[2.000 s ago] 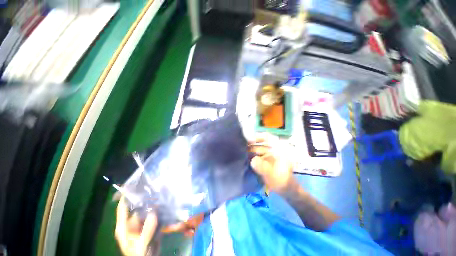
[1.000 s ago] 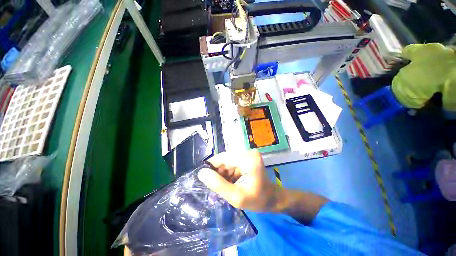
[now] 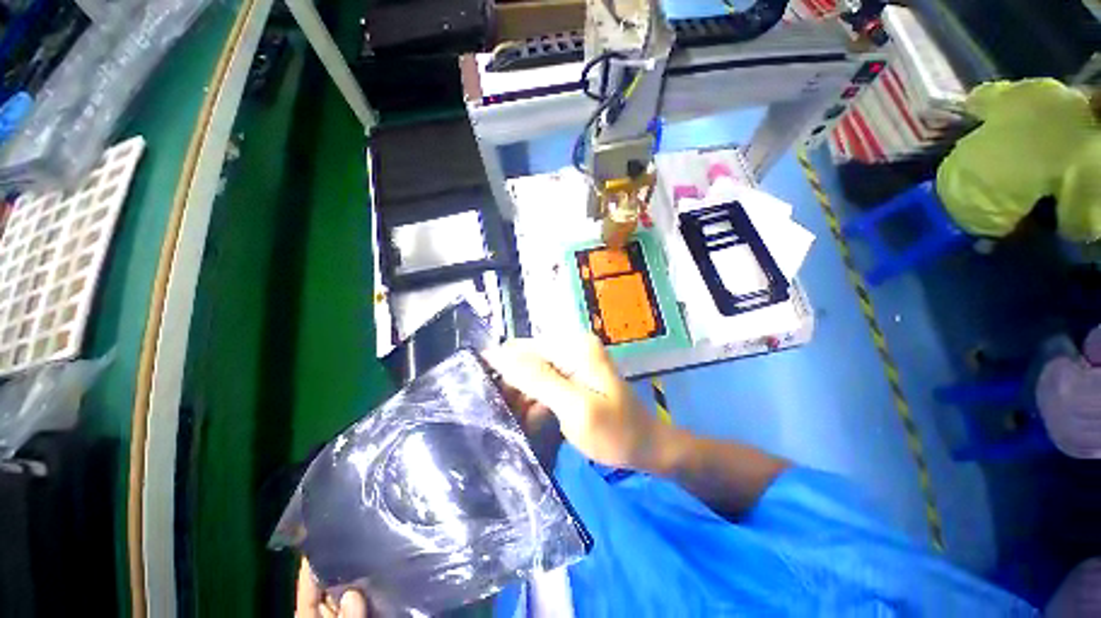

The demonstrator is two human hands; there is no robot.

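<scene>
A glossy black panel (image 3: 435, 483) under clear, wrinkled film with strong glare is held tilted low in front of me. My right hand (image 3: 574, 396) grips its upper right corner. My left hand (image 3: 328, 598) is at its lower left edge, mostly cut off by the frame's bottom, with fingertips showing. Behind the panel a dark glossy piece (image 3: 444, 338) sticks up near my right hand; its lower part is hidden. The machine's brass-coloured head (image 3: 622, 211) stands over an orange jig (image 3: 622, 302) in a green-bordered nest (image 3: 674, 316).
A black frame (image 3: 734, 260) lies on white paper at the machine's right. Dark trays (image 3: 435, 181) stand left of the machine. A white grid tray (image 3: 54, 260) lies on the left green shelf. A person in yellow (image 3: 1014, 157) is at the right, by a blue stool (image 3: 906, 235).
The panel has risen slightly and shows more of its face. My right hand has moved slightly up and left. The machine head has shifted a little right over the jig.
</scene>
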